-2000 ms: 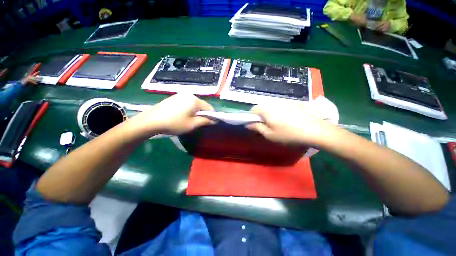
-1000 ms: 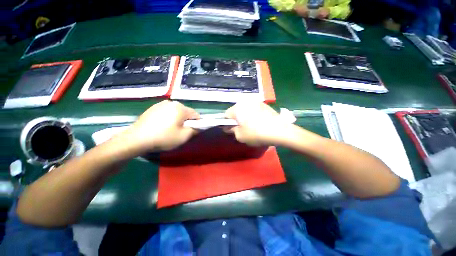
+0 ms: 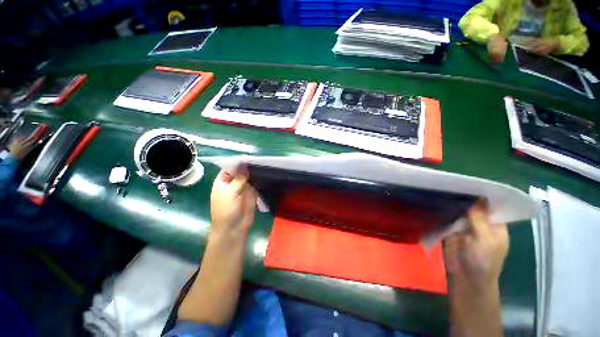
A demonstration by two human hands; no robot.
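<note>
A thin dark laptop unit is tilted up on the red pad, its dark glossy face toward me and reflecting the red. A white protective sheet lies behind it and sticks out past its top and right side. My left hand grips the unit and sheet at the left edge. My right hand grips them at the right edge, with fingers partly behind the sheet. The lower edge of the unit is at the red pad. The far face of the unit is hidden.
Open laptop bases lie on red pads and white sheets beyond, one more at the right. A round white device stands left. White sheets lie right, a stack at the back. A person in yellow sits opposite.
My hands have moved from close together at the unit's top edge to its left and right sides. More of its dark face and the white sheet shows. The camera view has shifted.
</note>
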